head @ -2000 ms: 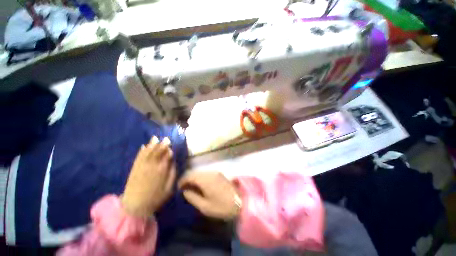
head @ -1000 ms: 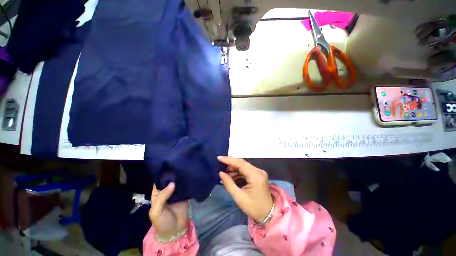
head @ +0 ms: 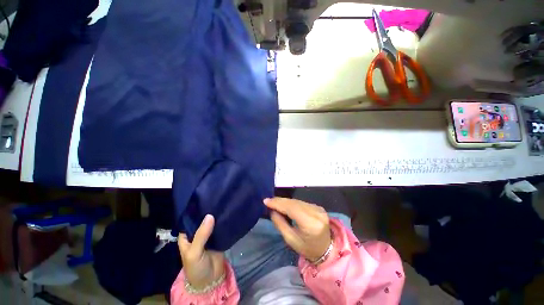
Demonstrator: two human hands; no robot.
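A navy fabric panel point(head: 241, 113) lies under the sewing machine's needle area point(head: 270, 52) and hangs over the table's front edge, its lower end folded over. My left hand point(head: 203, 253) holds the folded lower end, thumb on top and fingers hidden under the cloth. My right hand point(head: 303, 225) pinches the right edge of the cloth just below the table edge. Another wide navy panel point(head: 134, 101) lies flat to the left, partly beside and under the first.
Orange-handled scissors point(head: 396, 80) and a pink scrap point(head: 402, 19) lie on the machine bed. A lit smartphone point(head: 485, 124) lies at the right. A navy strip point(head: 55, 131) and a dark fabric heap point(head: 51, 36) lie at the left. Dark cloth point(head: 489, 238) is below the table.
Since a second ago, my right thumb and fingers have closed on the cloth's right edge. The folded lower end is spread flatter. Earlier, both hands were near the needle.
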